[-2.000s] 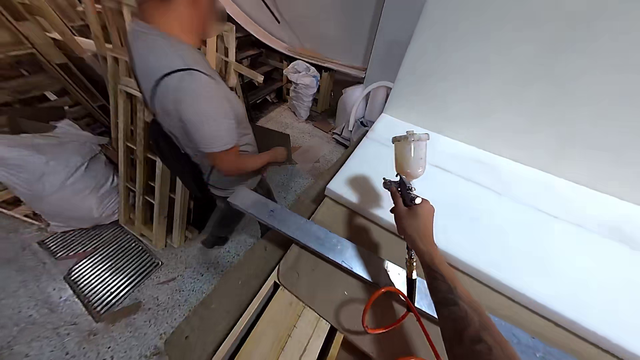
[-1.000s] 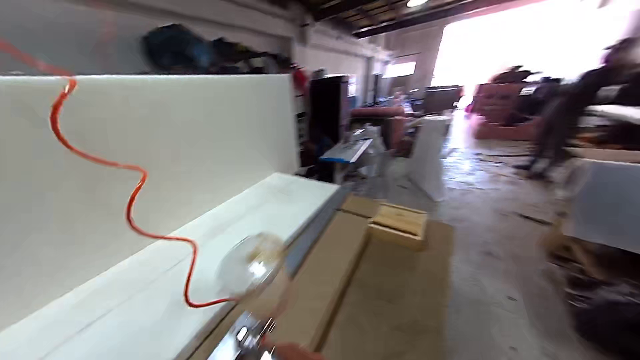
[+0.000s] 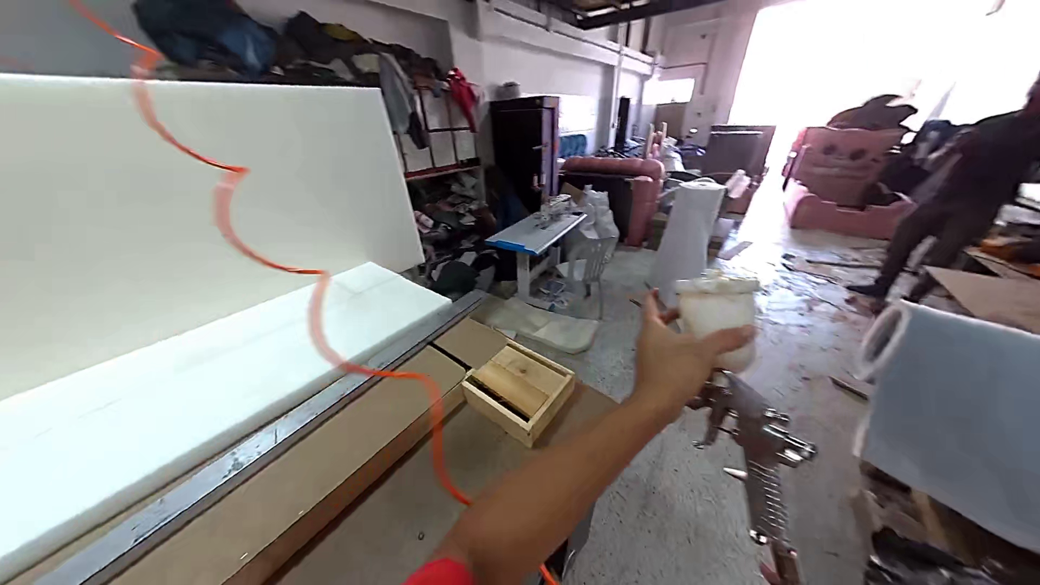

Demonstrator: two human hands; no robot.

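Observation:
My left hand (image 3: 678,353), on a bare forearm with a red sleeve edge, is wrapped around the whitish cup (image 3: 719,313) of a spray gun, thumb across its front. Below the cup hangs the metal spray gun (image 3: 756,455), its lower end near the bottom edge. A small skin-toned patch there may be part of my right hand, but too little shows to tell. An orange coiled air hose (image 3: 435,406) loops down from upper left and passes behind my forearm. A white foam slab (image 3: 203,357) lies on the bench at left, with another foam panel (image 3: 203,179) upright behind it.
A metal bar (image 3: 203,479) runs along the bench beside the foam. A small wooden box (image 3: 520,386) sits on the brown board. Beyond are a sewing machine table (image 3: 536,236), a white roll (image 3: 686,227) and pink armchairs. A person (image 3: 967,179) stands at right, behind a large pale roll (image 3: 959,406).
The view has swung far round from the foam and the nearby worker to the open workshop. My left hand has come onto the cup; earlier one hand held the spray gun upright over the bench.

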